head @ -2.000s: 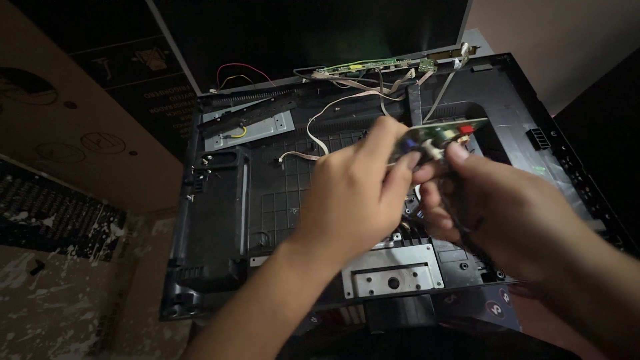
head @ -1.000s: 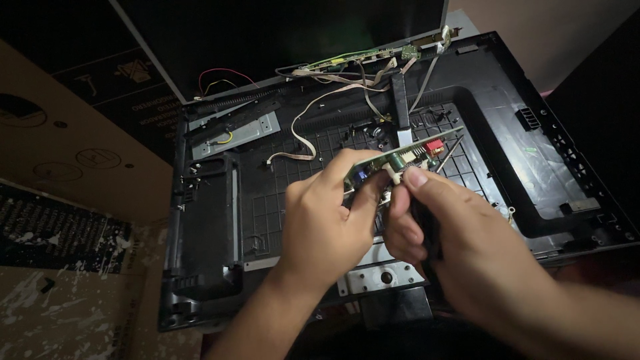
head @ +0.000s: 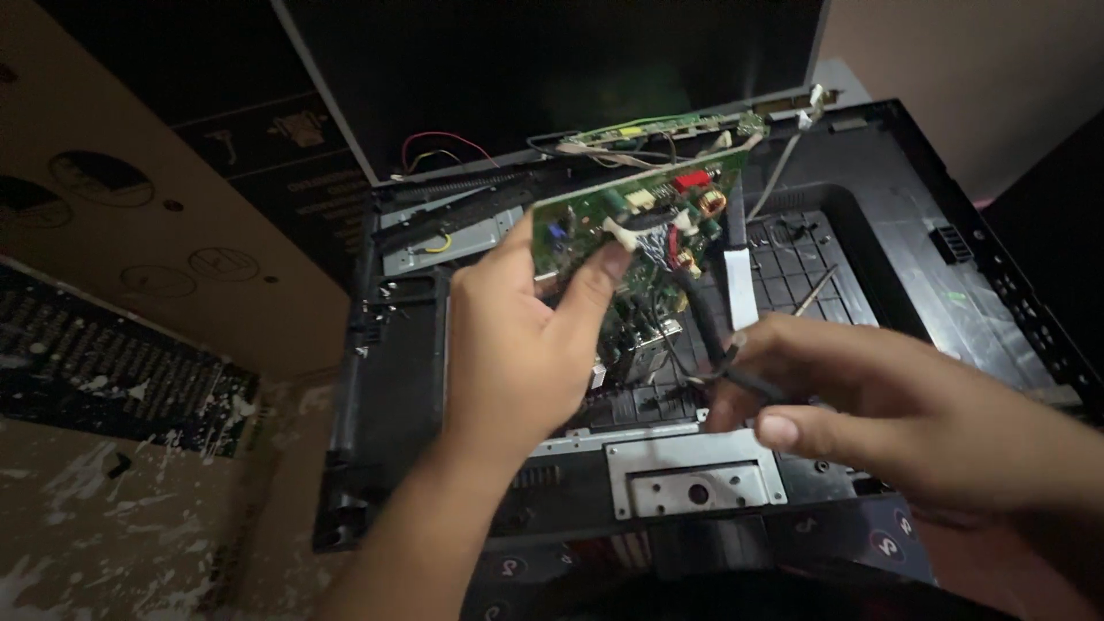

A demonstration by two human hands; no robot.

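Note:
My left hand (head: 535, 336) grips the left edge of a green circuit board (head: 586, 211), its thumb by a white connector (head: 621, 235). The board is tilted over a black plastic TV housing (head: 397, 371) and bears red, blue and copper-coil parts. From the connector area a black-sleeved cable (head: 709, 319) runs down to my right hand (head: 828, 397). That hand is at the cable's lower part, fingers curled and thumb apart; whether it grips the cable is hard to tell. A silver metal bracket (head: 697, 483) sits at the housing's near edge.
A flat display panel (head: 552, 78) stands behind the housing, with a strip board (head: 673, 129) and loose wires along its lower edge. A grey metal plate (head: 457, 231) lies at the housing's back left. Printed cardboard boxes (head: 172, 216) stand at the left.
My right hand has moved away from the board's connectors, down and to the right along the cable. The board, held in my left hand, has turned so its component side shows more.

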